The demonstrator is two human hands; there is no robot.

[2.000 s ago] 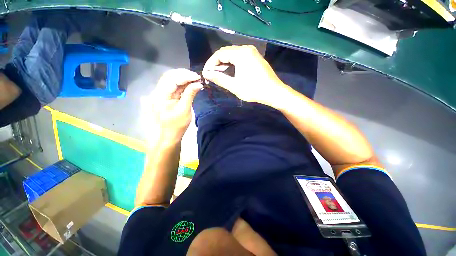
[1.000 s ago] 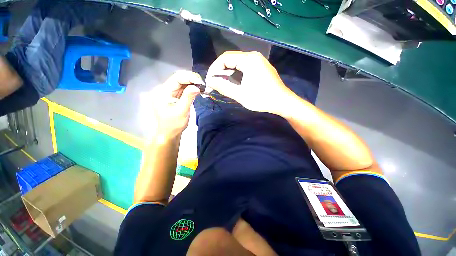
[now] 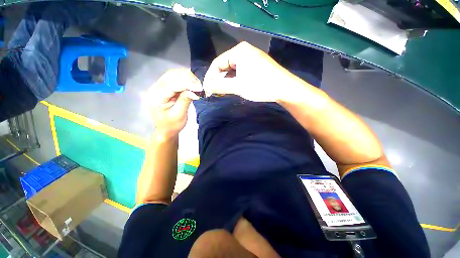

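My left hand [image 3: 174, 101] is shut on a small black connector housing [image 3: 200, 93], held between thumb and fingertips over my lap. My right hand [image 3: 244, 75] is beside it, its fingertips pinched on thin wires [image 3: 219, 95] at the housing. The wires look yellowish and dark and trail under the right hand. The fingertips of both hands nearly touch. The housing is tiny and partly covered by the fingers, so whether the wires are inside it cannot be told.
The green bench [image 3: 297, 30] curves across the top, with dark leads [image 3: 265, 9] and a black machine [image 3: 421, 15] on a pale plate [image 3: 368, 27]. A blue stool [image 3: 93, 65] and a seated person's legs [image 3: 33, 55] are at left. A cardboard box [image 3: 68, 201] and blue box [image 3: 45, 176] stand lower left.
The hands stay together over the lap. The right fingers have closed in more around the wires, and the dark gap inside the right hand has shrunk. The view has shifted slightly.
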